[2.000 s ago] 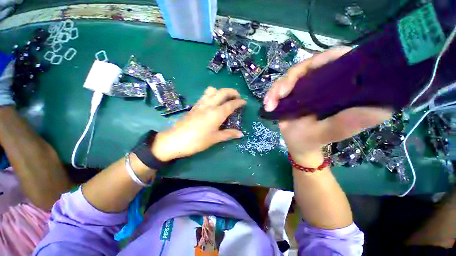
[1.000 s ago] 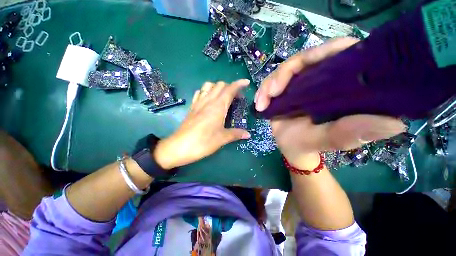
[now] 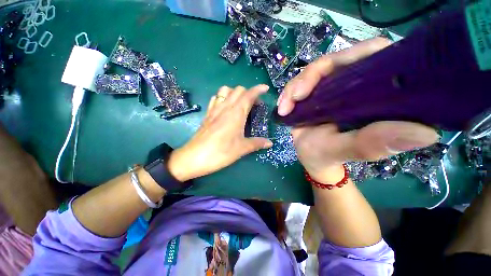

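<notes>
A small dark speckled circuit board module [image 3: 259, 121] lies between the spread thumb and fingers of my left hand [image 3: 223, 124]. Whether the fingers grip its edges is unclear. My right hand [image 3: 328, 102] is closed around a large dark purple electric screwdriver [image 3: 409, 81]. Its black nose [image 3: 281, 116] points at the module's right side; its tip is too blurred to tell contact. A patch of tiny silver-blue screws [image 3: 282, 148] lies beside my left thumb, partly behind my right hand.
A pile of modules [image 3: 277, 54] lies beyond my hands, another [image 3: 420, 161] at right. Several modules [image 3: 167, 91] lie by a white adapter [image 3: 83, 68] with a cable. Pale frames [image 3: 37, 19] lie far left. A blue-and-white box [image 3: 202, 8] stands at the back. Neighbours' arms show at both sides.
The view has shifted right and down. My left fingers have spread wider around the module. The screwdriver stays in my right hand, its nose now slightly nearer the module.
</notes>
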